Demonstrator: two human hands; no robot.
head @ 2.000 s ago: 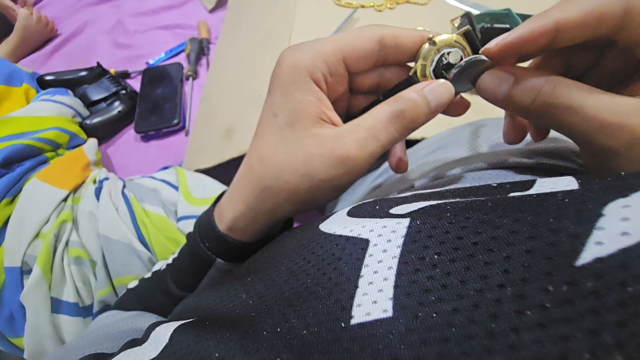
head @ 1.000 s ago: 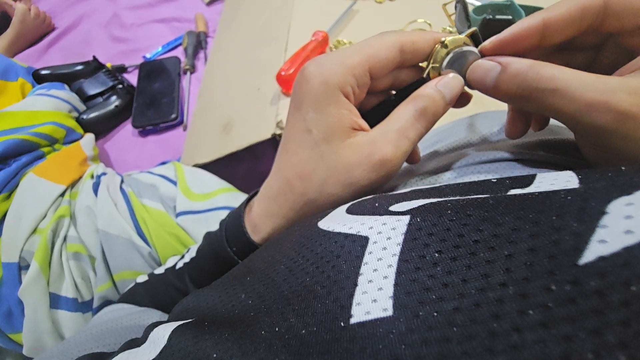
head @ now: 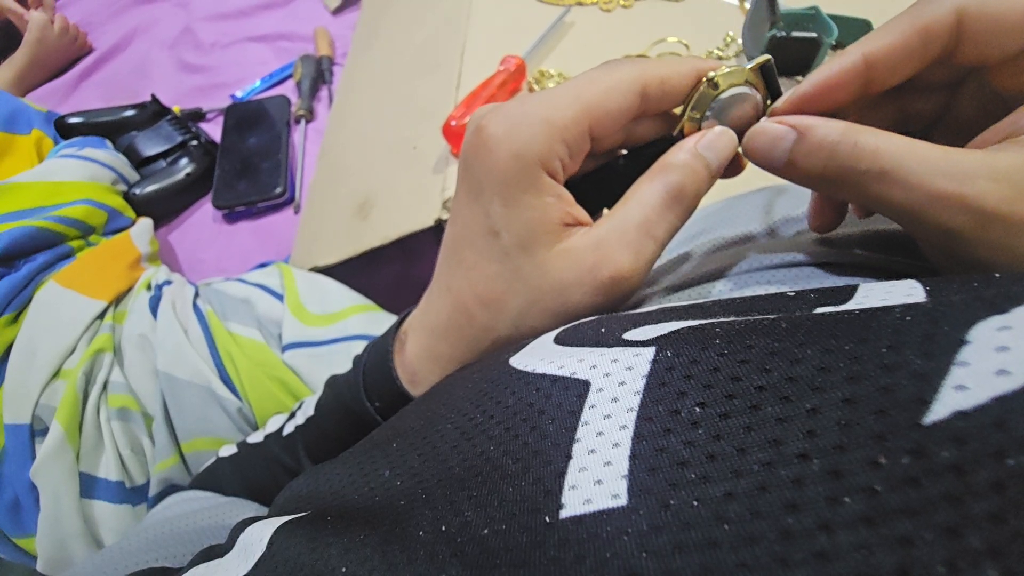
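Between the thumb and fingers of my left hand (head: 552, 200) is a gold-coloured wristwatch (head: 716, 80), its back toward me. A round grey metal case back (head: 733, 110) lies over the watch case, with my left thumb tip at its lower edge. A black strap (head: 624, 176) runs from the watch under my left hand. My right hand (head: 896, 128) is at the right side of the watch, thumb and index fingertips close to the case edge; whether they grip anything is unclear.
Beyond my hands, a red-handled screwdriver (head: 486, 102), gold-coloured chains (head: 548, 78) and a green-strapped watch (head: 804, 40) lie on a beige board (head: 384, 120). Leftward are a smartphone (head: 253, 152), a black game controller (head: 152, 156), a dark-handled screwdriver (head: 306, 88) and another person's foot (head: 48, 44).
The case back, held apart from the open watch two seconds ago, now covers the watch's back. My left hand has shifted, and the red screwdriver behind it has come into sight.
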